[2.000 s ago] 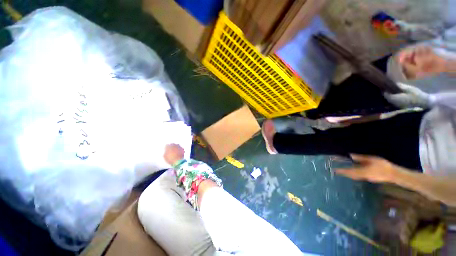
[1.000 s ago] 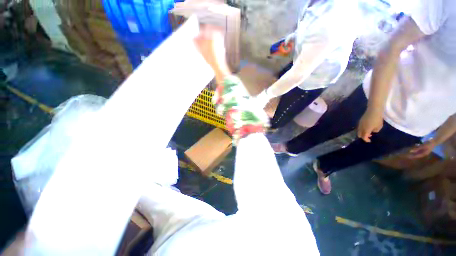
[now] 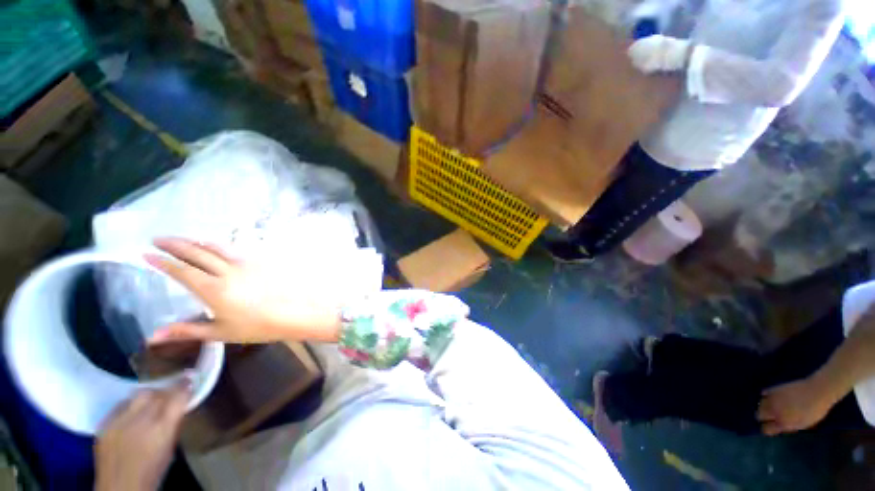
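Note:
A white foam sheet [image 3: 38,340] is bent into a loop at the lower left. My left hand [image 3: 144,436] grips its lower edge. My right hand [image 3: 235,292], below a floral cuff, is at the loop's right side with fingers and thumb spread around the foam edge; part of the contact is hidden. A small open brown carton [image 3: 273,384] is at my knees, just right of the loop and partly below it. A large clear plastic bag [image 3: 240,173] with bright white pieces lies beyond my hands.
A yellow crate [image 3: 470,197] holds brown cardboard beside blue totes [image 3: 369,96]. A closed small carton [image 3: 443,262] and a pink-white roll [image 3: 664,233] are on the floor. A gloved person [image 3: 739,86] stands behind the crate; another person's hand [image 3: 798,405] is at the right. A green basket [image 3: 43,48] is upper left.
My right arm has come down from the raised position near the totes to the lower left. The looped foam sheet and my left hand now show. The view has shifted, and cardboard leans over the crate.

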